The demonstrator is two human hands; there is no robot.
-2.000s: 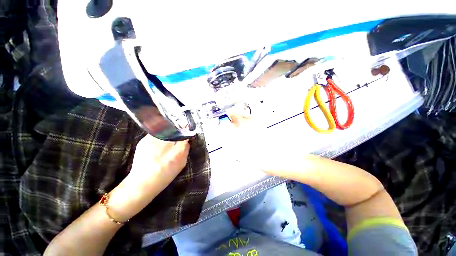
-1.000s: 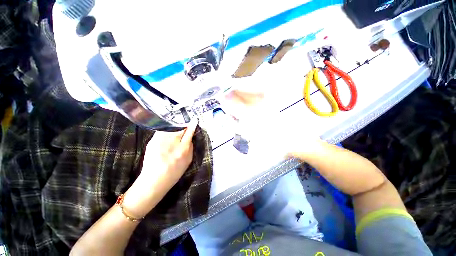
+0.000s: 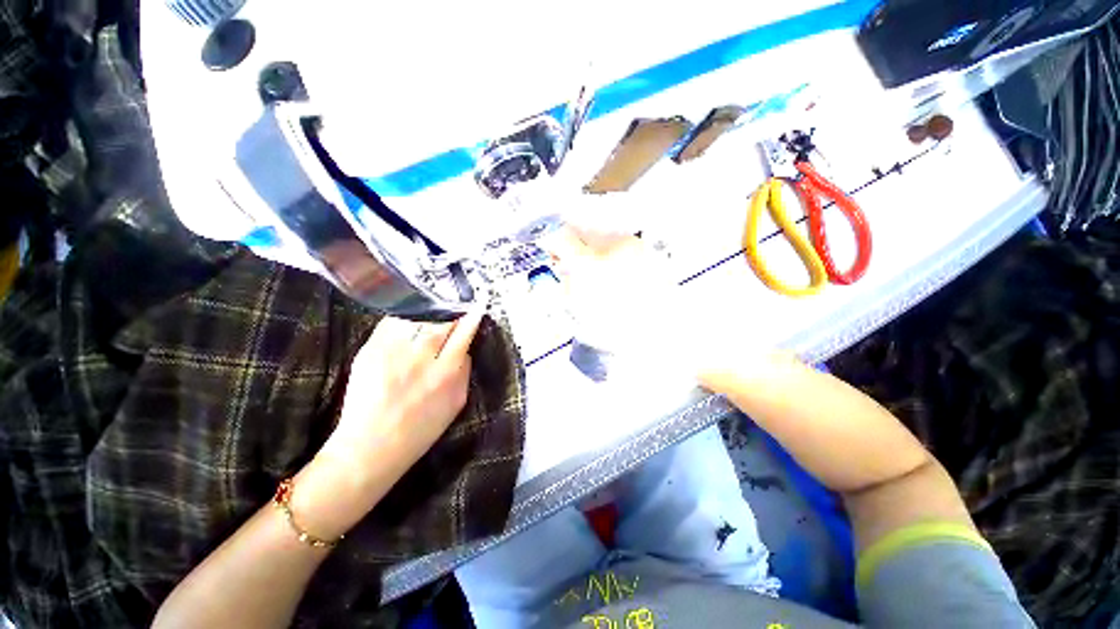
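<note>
A dark plaid garment piece [image 3: 233, 418] lies at the left, its right end under my left hand [image 3: 412, 381]. My left hand presses the cloth flat, its index fingertip beside the needle area [image 3: 473, 289] of the white sewing machine [image 3: 356, 74]. My right hand [image 3: 614, 277] is mostly washed out by glare; its fingertips show faintly just right of the needle area, and I cannot tell whether it holds anything. A small grey piece [image 3: 590, 359] lies below it on the white bed.
Scissors with yellow and red handles [image 3: 805, 234] lie to the right. Two tan flat pieces [image 3: 636, 155] sit behind, and small round brown items [image 3: 930, 128] at the table's right end. Striped strips [image 3: 1087, 148] hang at far right. A grey edge strip [image 3: 590, 473] runs along the front.
Since two seconds ago, the left index finger has straightened toward the needle area and the small grey piece has come into view on the bed. The view has shifted slightly.
</note>
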